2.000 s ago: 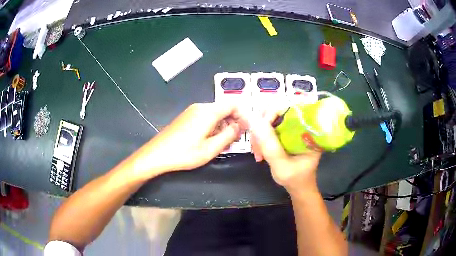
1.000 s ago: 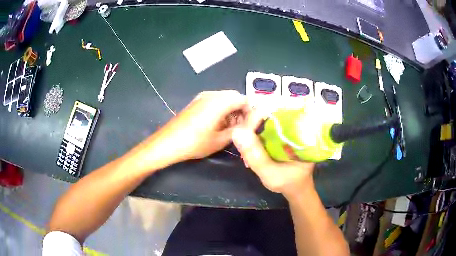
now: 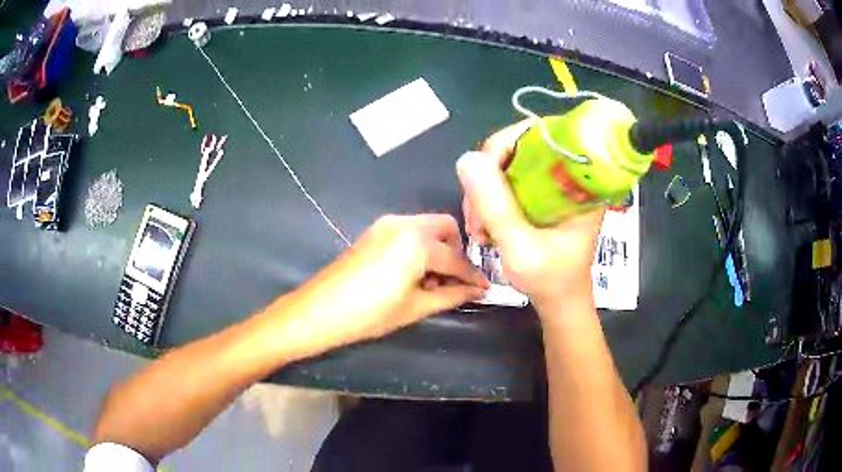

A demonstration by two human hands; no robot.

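Observation:
My right hand [image 3: 531, 230] is closed around the lime-green electric screwdriver [image 3: 577, 161], raised over the phones; its tip is hidden behind my fingers. My left hand [image 3: 415, 263] is at the lower edge of a white phone back [image 3: 506, 294], fingertips pinched close together near it; whether they hold a screw cannot be told. Another white phone back [image 3: 619, 263] shows to the right of my right wrist. The tops of the phone backs are hidden by the screwdriver and hand.
A black keypad phone [image 3: 155, 275], silvery screws [image 3: 104, 198] and a pale wire [image 3: 277, 152] lie left. A white block [image 3: 400, 116] lies behind. The screwdriver's cord runs right, near tweezers [image 3: 720, 207] and a light-blue-ended tool [image 3: 733, 279]. A red block is partly hidden.
The screwdriver and my right hand have moved up and away from my left hand. My left hand has shifted slightly down and right. The whole view has shifted a little.

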